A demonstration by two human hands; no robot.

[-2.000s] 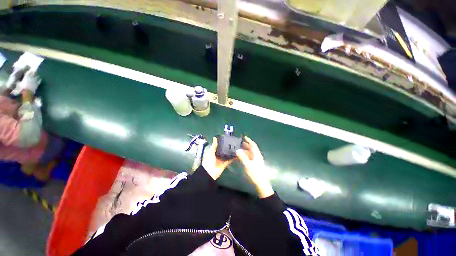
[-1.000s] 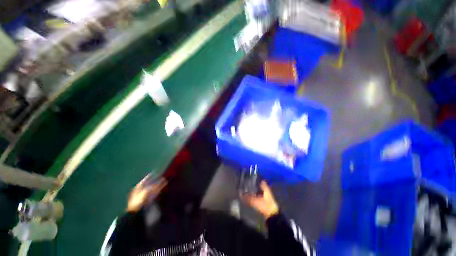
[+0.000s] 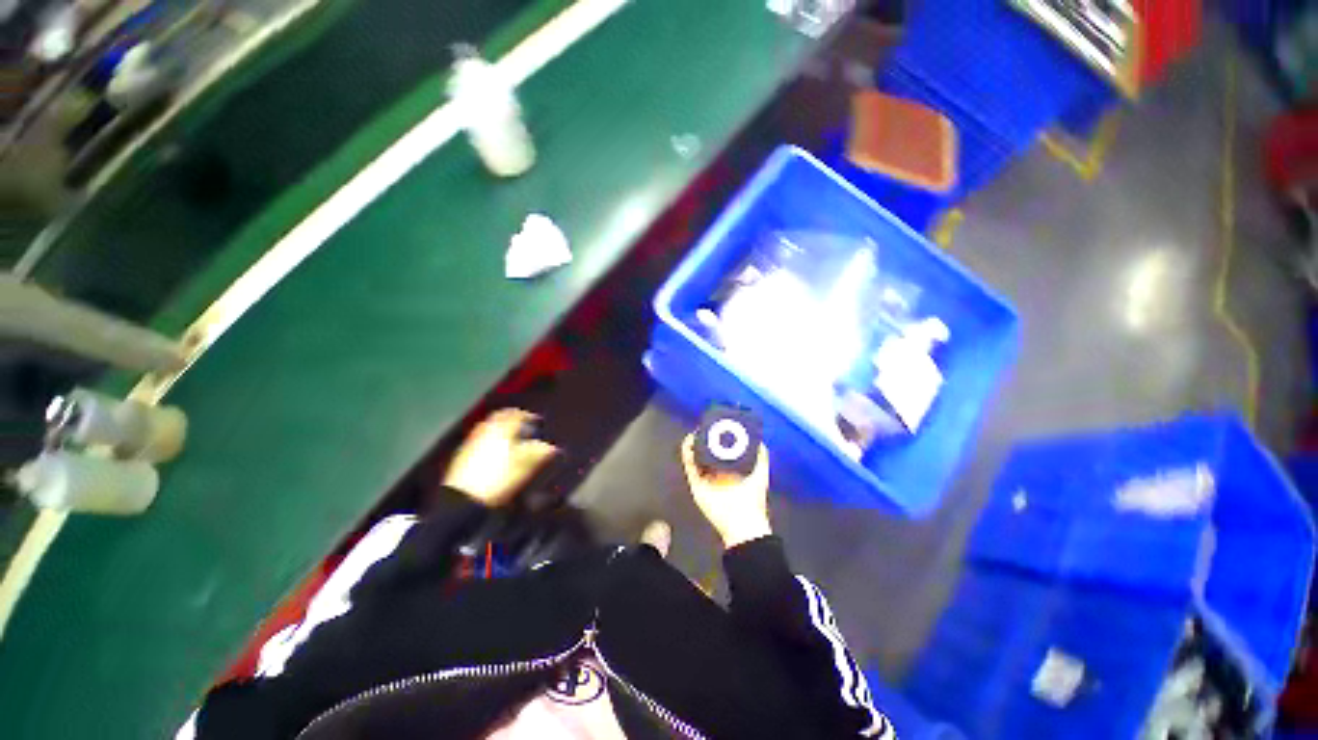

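My right hand [image 3: 730, 492] holds the black housing [image 3: 713, 442] near the edge of the blue bin. Its face with the pale ring and dark centre is turned up toward the camera. My left hand [image 3: 499, 457] is held apart from it, near the bench's front edge, blurred, with fingers partly curled. I see no object in it. The blue plastic bin [image 3: 685, 341] holds clear bags and white scraps.
The green bench [image 3: 362, 362] is at left with a white cloth [image 3: 538, 247], a squeeze bottle [image 3: 496, 125] and two bottles [image 3: 98, 484] by the post. A brown box [image 3: 903, 140] stands beyond the bin. More blue bins [image 3: 1012, 600] are at lower right.
The view has swung right from the bench to the blue bin. My left hand has let go of the housing. The housing has turned in my right hand, so its ring face now shows.
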